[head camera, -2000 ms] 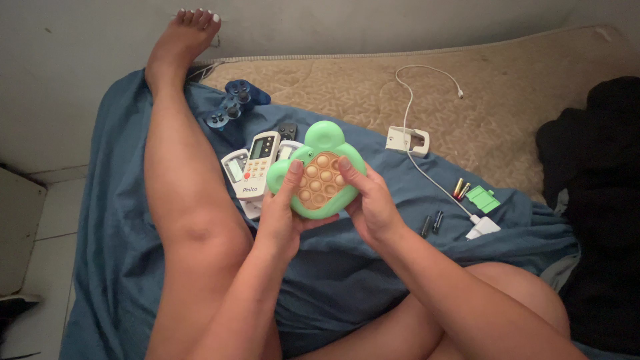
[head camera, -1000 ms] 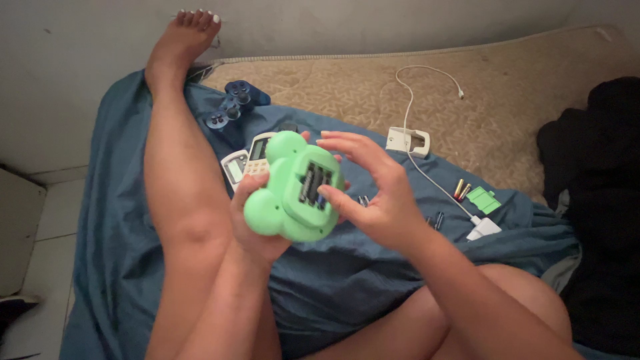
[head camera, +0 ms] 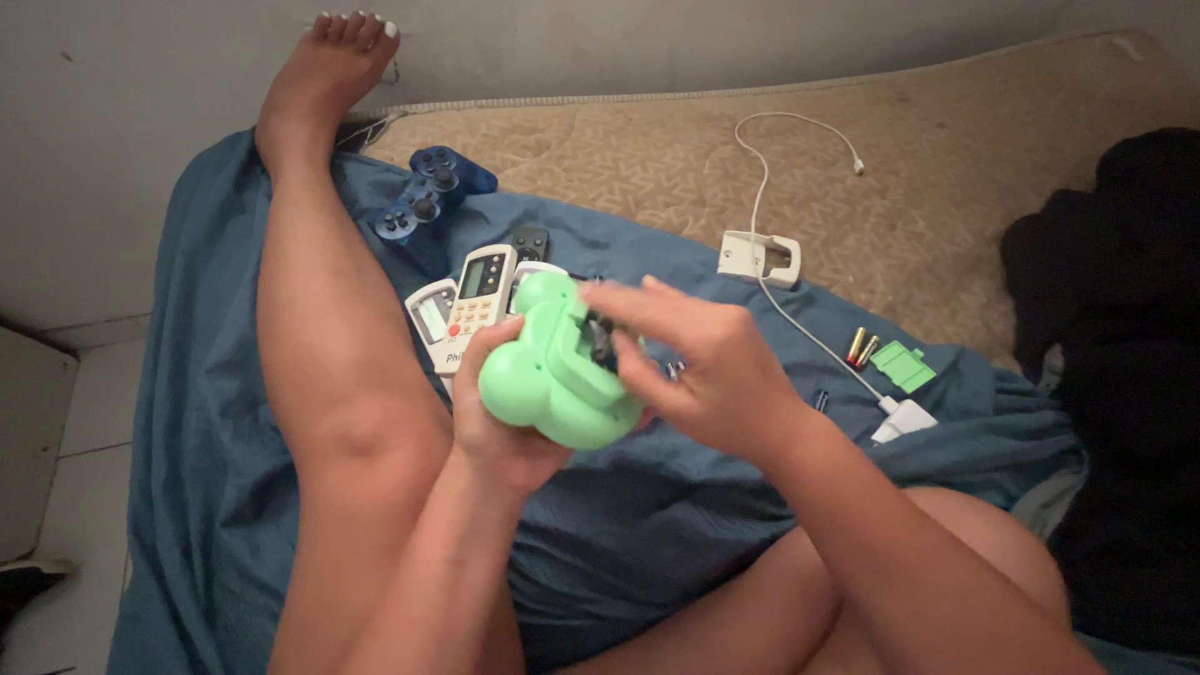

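Observation:
My left hand [head camera: 506,422] grips a green plastic pop-button toy [head camera: 562,375] from below, its back and uncovered battery compartment tilted toward my right hand. The fingers of my right hand [head camera: 703,356] are bent at the compartment's edge; whether they pinch a battery cannot be told. Dark shapes show inside the compartment, partly hidden. To the right, a green battery cover [head camera: 904,366] lies on the blue cloth beside gold-and-red batteries [head camera: 861,347]. A dark battery [head camera: 821,401] rests nearer to my right wrist, and others show partly behind that hand.
Remote controls [head camera: 483,291] lie behind the toy, and a blue translucent game controller [head camera: 427,192] beyond them. A white remote holder [head camera: 759,259] sits under a white cable with a charger [head camera: 905,420]. Black fabric [head camera: 1116,356] is at the right, on the mattress [head camera: 600,150].
Two seconds ago both hands held the toy with its button side up. It was then turned over, showing its battery compartment. Since one second ago, the right hand's fingers have closed in at the compartment.

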